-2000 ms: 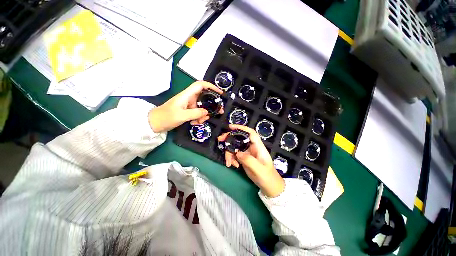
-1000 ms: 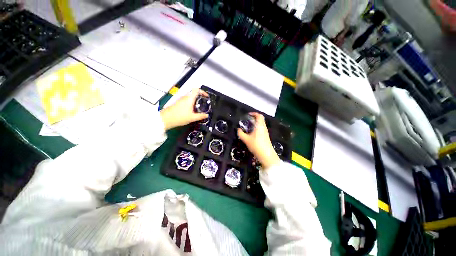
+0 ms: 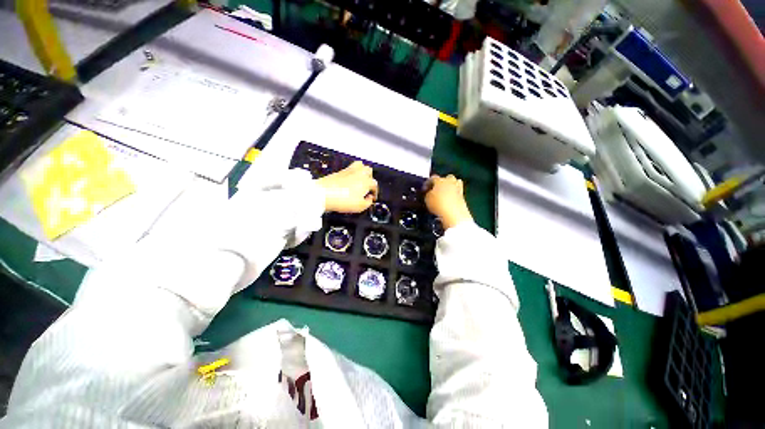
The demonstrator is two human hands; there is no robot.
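Observation:
The black watch tray (image 3: 352, 306) lies tilted in front of me, with watch heads in many of its square pockets. Silver-rimmed watch heads (image 3: 330, 275) fill the near row and show glossy dials. My left hand (image 3: 350, 188) is over the far part of the tray, fingers bent down into the pockets. My right hand (image 3: 447, 199) is at the tray's far right edge, fingers curled down. Whether either hand holds a watch head is hidden by the fingers.
Yellow paper (image 3: 74, 183) and printed sheets (image 3: 172, 100) lie left. A white sheet (image 3: 352, 113) lies beyond the tray. White foam trays (image 3: 528, 113) stand at the far right. A black round item (image 3: 585, 342) and a black grid tray (image 3: 686, 360) lie right.
The watch heads seen in both hands earlier no longer show. Both hands have moved to the tray's far part, and the view has shifted to show more of the bench beyond.

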